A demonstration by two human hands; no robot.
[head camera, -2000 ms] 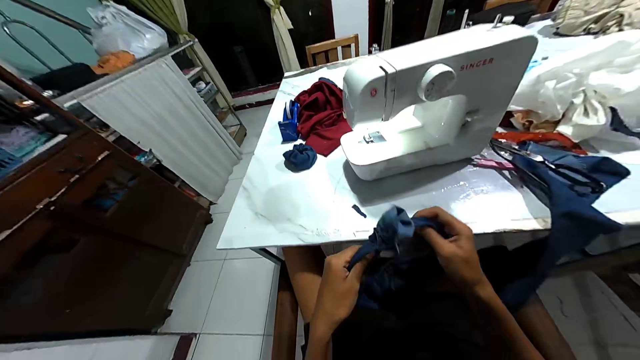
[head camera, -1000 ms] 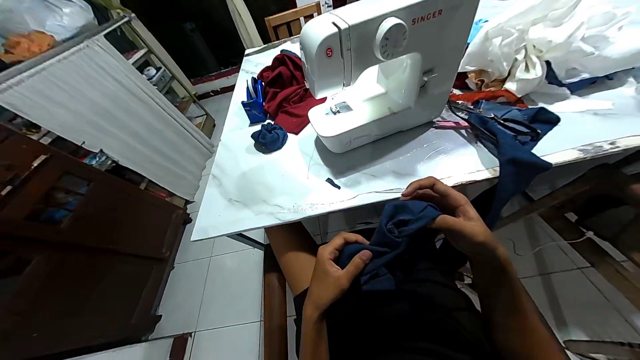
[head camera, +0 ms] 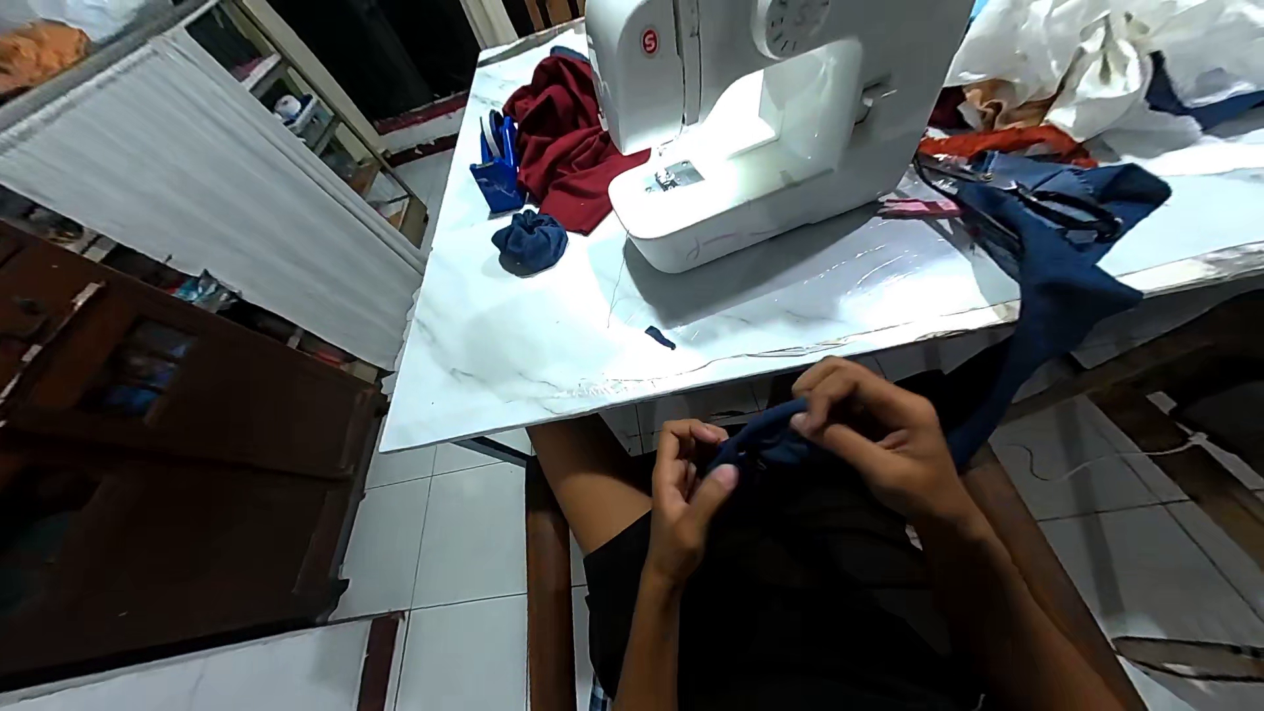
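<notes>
My left hand pinches one side of a navy blue fabric piece above my lap, in front of the table edge. The fingers of my right hand grip its other side, so the cloth is stretched between the two. Beyond them stands a white Singer sewing machine on the marble-patterned table. A gathered navy fabric ring lies left of the machine, and a small navy scrap rests near the table's front edge.
Dark red cloth and a blue holder with tools sit at the table's left. On the right, scissors lie on navy cloth that hangs over the edge. White plastic bags are behind. Wooden cabinet stands left.
The navy piece, earlier bunched between my hands, is now a narrower band held between my fingertips. The view has shifted toward the table's left side.
</notes>
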